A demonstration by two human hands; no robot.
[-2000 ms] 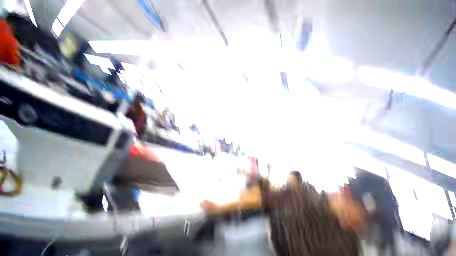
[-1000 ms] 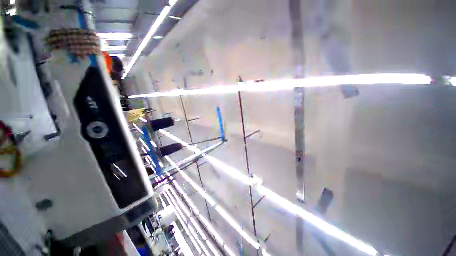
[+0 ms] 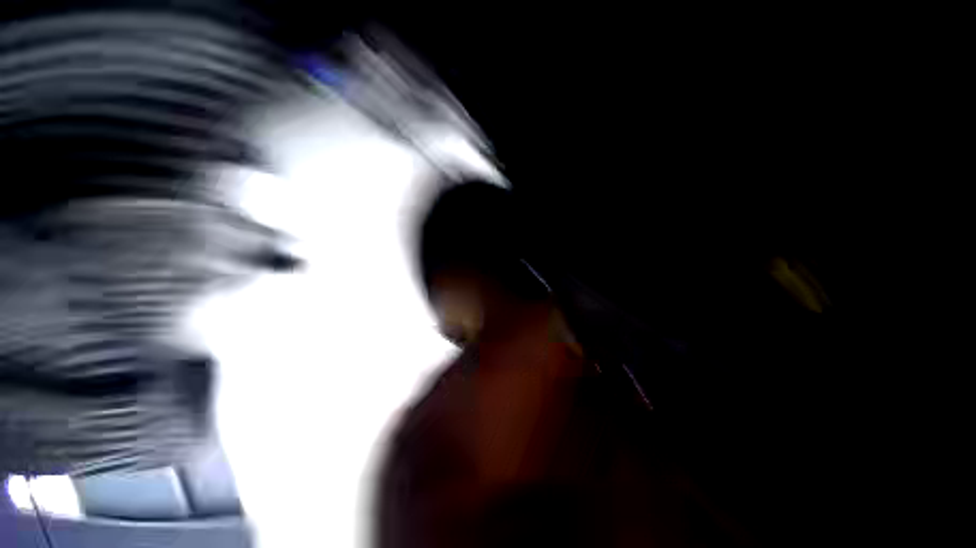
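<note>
The picture is dark and heavily blurred. Neither my left hand nor my right hand can be made out. No garment, tool or sewing machine can be made out. A blurred grey, striped shape point(image 3: 96, 278) fills the left side; I cannot tell what it is.
A person point(image 3: 482, 428) with a dark head and a reddish-brown upper body is at the centre bottom, against a white glare. Pale blue-grey panels point(image 3: 134, 495) lie at the lower left. The right side is almost black, with a small yellowish blur point(image 3: 799, 285).
The view has swung away from the machine head and the ceiling lights. It is now much darker, and a person's dark outline is at the centre.
</note>
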